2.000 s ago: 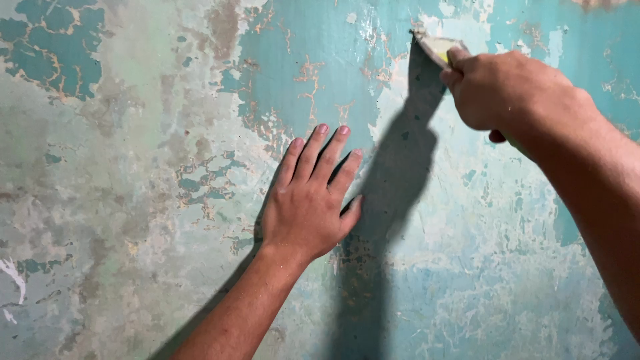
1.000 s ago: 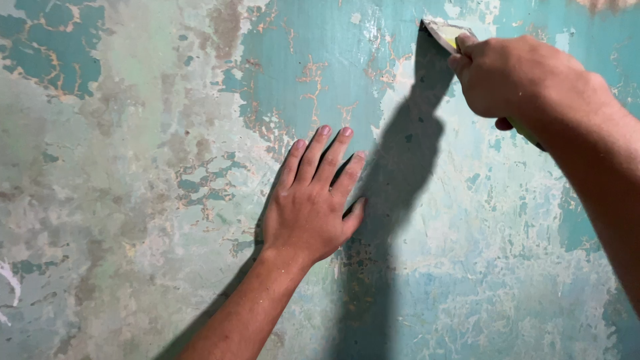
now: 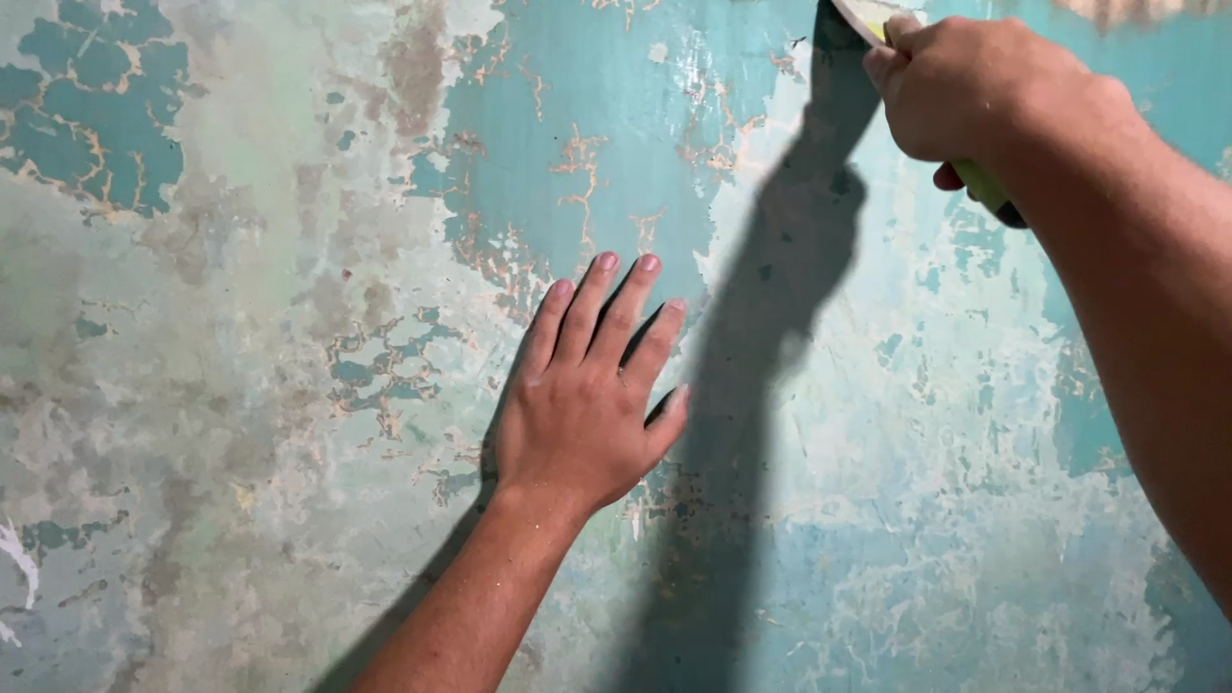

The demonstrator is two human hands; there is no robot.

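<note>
My right hand [image 3: 982,91], near the top right, grips a scraper [image 3: 984,188] with a green and black handle. Its metal blade points up and left to the frame's top edge, where part of it is cut off. Below and to the left, my left hand [image 3: 587,404] lies palm down with fingers spread on a painted wall [image 3: 866,433]. The wall's teal paint [image 3: 616,106] is cracked and flaked, with pale green and whitish patches around it. Nothing is held in my left hand.
A dark shadow [image 3: 731,404] of my right arm and the scraper runs down the wall between my hands. A brownish bare patch [image 3: 1126,8] shows at the top right. More cracked teal paint [image 3: 96,96] is at the upper left.
Since the first earlier frame, my right hand has moved a little up and right with the scraper. My left hand stays against the wall in nearly the same place.
</note>
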